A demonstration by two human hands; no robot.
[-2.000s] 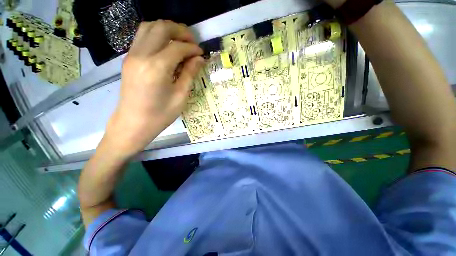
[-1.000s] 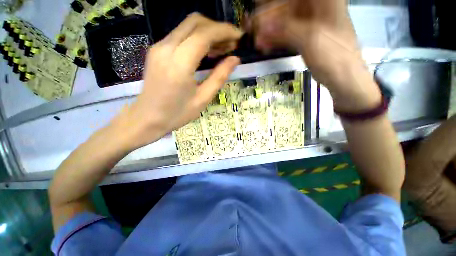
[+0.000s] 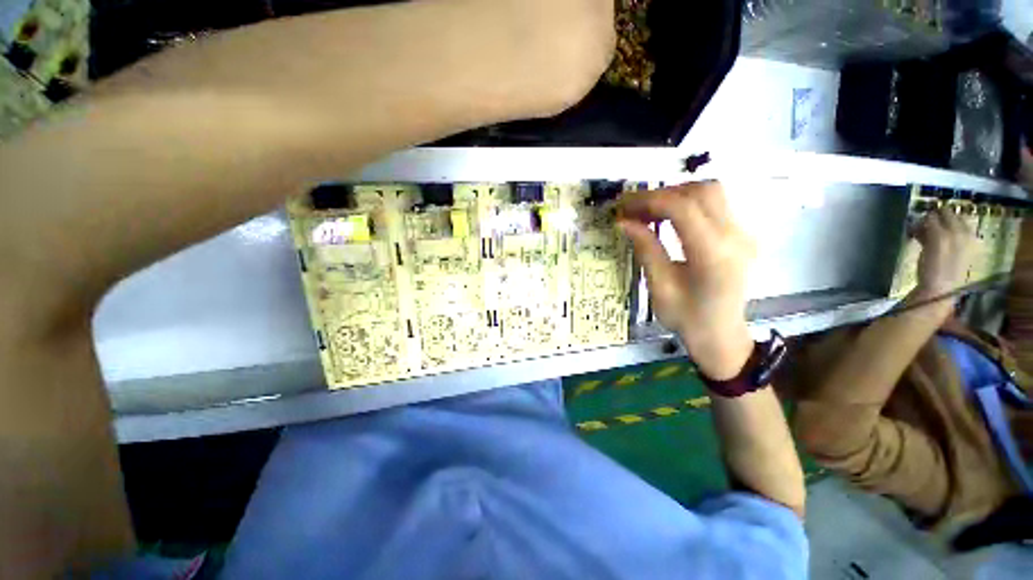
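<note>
The cream circuit board panel (image 3: 442,278) lies between the rails, with black blocks (image 3: 523,193) and yellow blocks (image 3: 459,222) along its far side. My right hand (image 3: 691,255), with a dark red wrist strap (image 3: 753,368), is over the panel's far right corner. Its thumb and index fingertips are close together beside a black block; any part between them is too small to tell. My left forearm crosses the upper left, and my left hand (image 3: 555,51) is at the large black bin of orange parts (image 3: 631,51), its fingers hidden or cut off.
Metal rails (image 3: 453,165) run along the panel's far and near sides. A small black piece (image 3: 696,162) lies on the far rail. Another person's hand (image 3: 946,249) is over another board (image 3: 997,232) at right. More boards (image 3: 34,45) lie at the upper left.
My hands were close together over the bins. My right hand has come down to the panel's right end; my left arm now reaches across the top. The view has shifted to the right.
</note>
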